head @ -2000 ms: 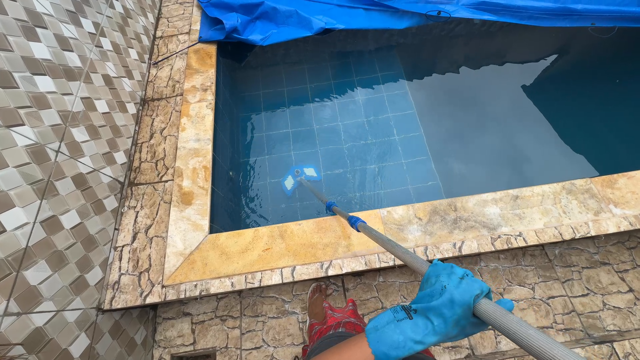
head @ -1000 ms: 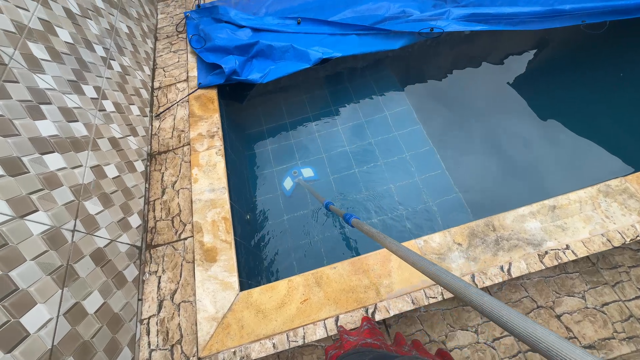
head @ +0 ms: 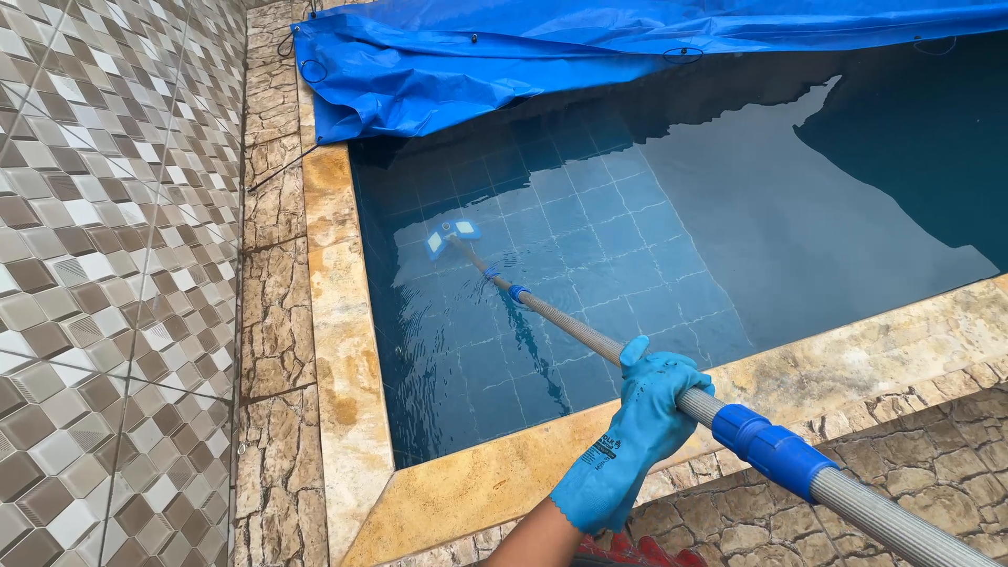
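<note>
My left hand (head: 657, 398), in a blue rubber glove, is closed around a grey ribbed telescopic pole (head: 571, 324) above the pool's near edge. A blue locking collar (head: 772, 450) sits on the pole just below the hand. From there the pole slants down to the left into the water, past smaller blue clamps. At its far end a blue pool vacuum head (head: 452, 234) with white pads lies underwater over the tiled floor. The pole's other end leaves the view at the lower right. My right hand is out of view.
Yellowish stone coping (head: 488, 484) borders the pool. A blue tarpaulin (head: 441, 71) with cord loops covers the far side. A mosaic-patterned tiled wall (head: 102, 260) rises at the left beside stone-look paving (head: 276, 323). Red cloth (head: 634, 551) shows at the bottom edge.
The gloved hand, out of view one second ago, is back on the pole. The blue locking collar has come into view. More of the tarpaulin shows than two seconds ago.
</note>
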